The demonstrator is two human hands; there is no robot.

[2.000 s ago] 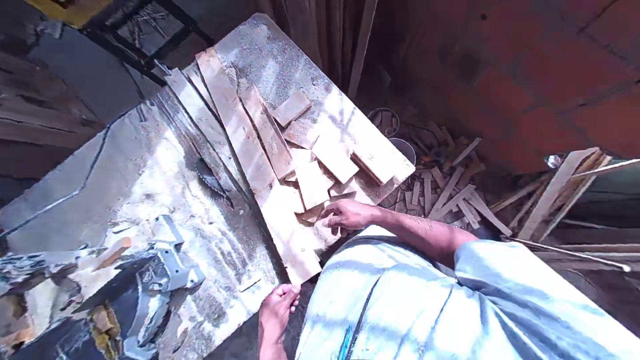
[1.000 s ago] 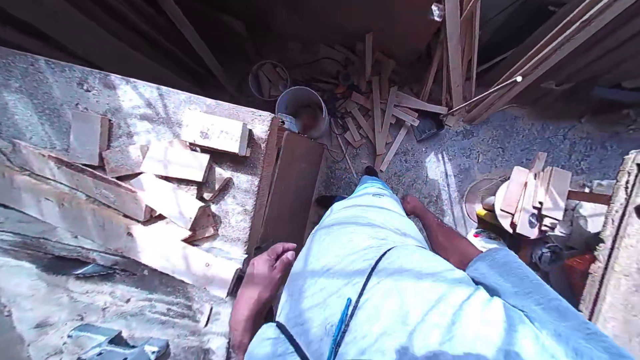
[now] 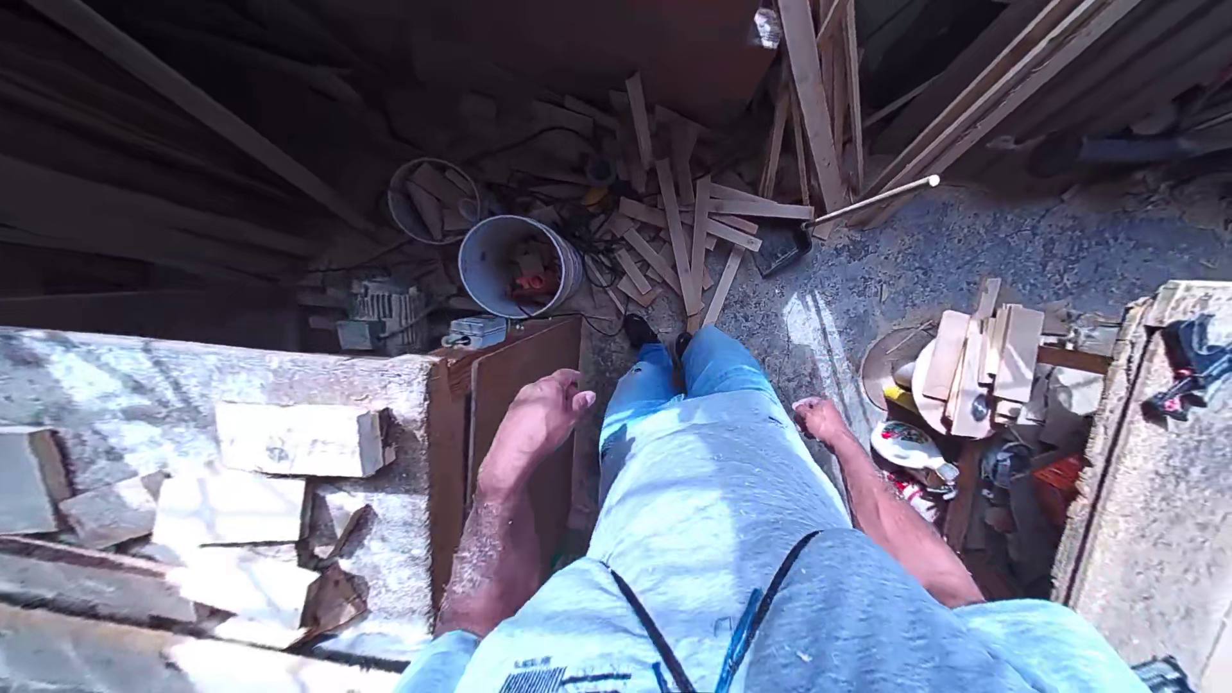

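My left hand [image 3: 539, 419] hangs beside the end of the workbench [image 3: 289, 371], its fingers loosely curled with nothing seen in them. My right hand [image 3: 821, 420] is at my other side, left of a pile of wood offcuts [image 3: 987, 361]; it is small in view and its palm is hidden. On the bench at the left lie several cut wood blocks, among them a pale block [image 3: 298, 440] near the bench's end. A long board [image 3: 106, 650] runs along the bench's lower part.
A white bucket [image 3: 520, 267] with scraps stands beyond the bench end, a second bucket [image 3: 433, 200] behind it. Thin wood strips [image 3: 698, 231] litter the floor by a long-handled dustpan [image 3: 782, 248]. Tall boards [image 3: 818, 106] lean at the back. Another bench [image 3: 1155, 481] stands at the right.
The view has swung strongly away from the bench top. Two seconds ago one hand was at the wood blocks and the other at the bench's edge; now both hang at my sides.
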